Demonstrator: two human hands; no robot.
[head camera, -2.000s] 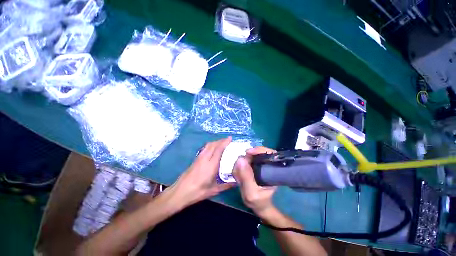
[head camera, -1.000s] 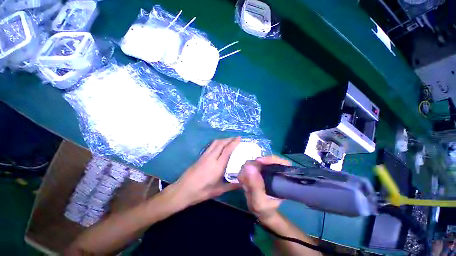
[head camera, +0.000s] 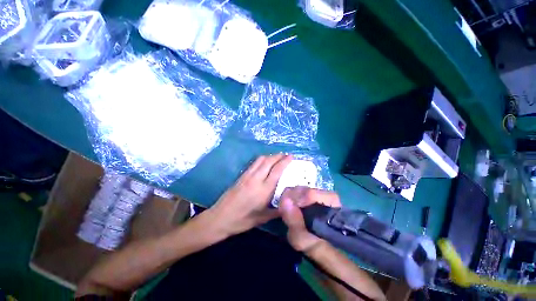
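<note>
A small white housing (head camera: 301, 171) lies near the bench's front edge, with clear plastic bag film at its right side. My left hand (head camera: 250, 191) holds the housing from its left side. My right hand (head camera: 302, 214) grips the front end of a grey electric screwdriver (head camera: 373, 238). The screwdriver lies tilted, its rear end down to the right at a yellow strap (head camera: 455, 264). The screwdriver's tip is hidden behind my right fingers, so I cannot tell whether it touches a screw.
Bagged white parts (head camera: 150, 120) and bagged frames (head camera: 70, 44) lie left. White units with thin prongs (head camera: 238, 50) lie behind. The screw feeder (head camera: 438, 138) stands right, near a thin dark-handled tool (head camera: 425, 217) and a black tray (head camera: 467, 211). An open cardboard box (head camera: 56, 235) sits below the edge.
The screwdriver's rear end has swung downward in view and its body has turned. Both hands keep their hold at the housing. The bench scene has shifted in the view.
</note>
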